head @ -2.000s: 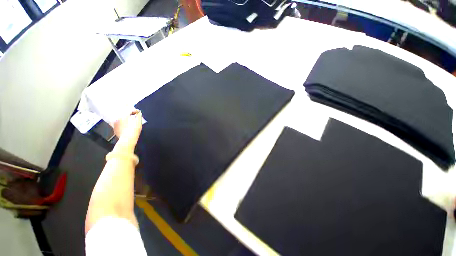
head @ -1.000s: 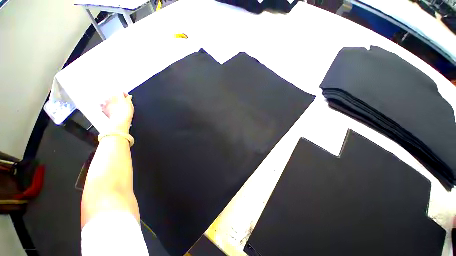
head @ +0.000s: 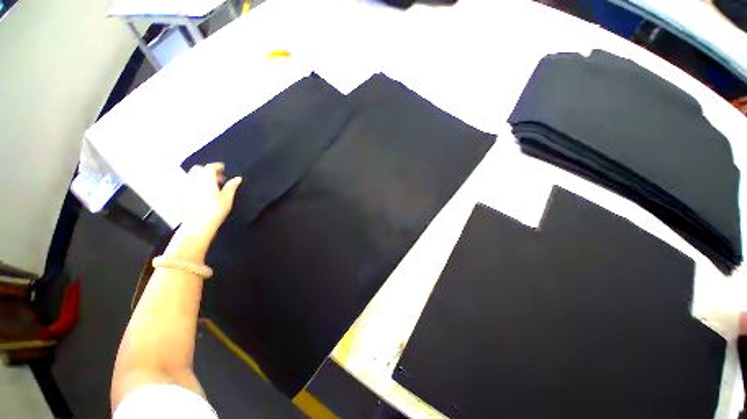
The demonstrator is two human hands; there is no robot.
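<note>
A black notched panel point(head: 360, 213) lies on the left part of the white table, its near end hanging past the table edge. A raised fold or overlapping flap point(head: 274, 147) runs along its left side. My left hand point(head: 211, 196) is at that left edge, thumb and fingers apart; whether it pinches the cloth I cannot tell. A second flat black panel point(head: 565, 319) with square notched corners lies at the right, nearest me. My right hand is not clearly in view; only a small reddish patch shows at the right rim.
A layered stack of black panels point(head: 631, 147) lies at the far right. A small yellow item point(head: 278, 54) is on the white table point(head: 434, 57). A small side table point(head: 168, 10) stands beyond. A red and brown object point(head: 61, 315) is low at the left.
The left panel's left side now shows a flap with a ridge, where it looked flat. My left hand has moved slightly nearer me, its fingers more spread. The view has shifted a little.
</note>
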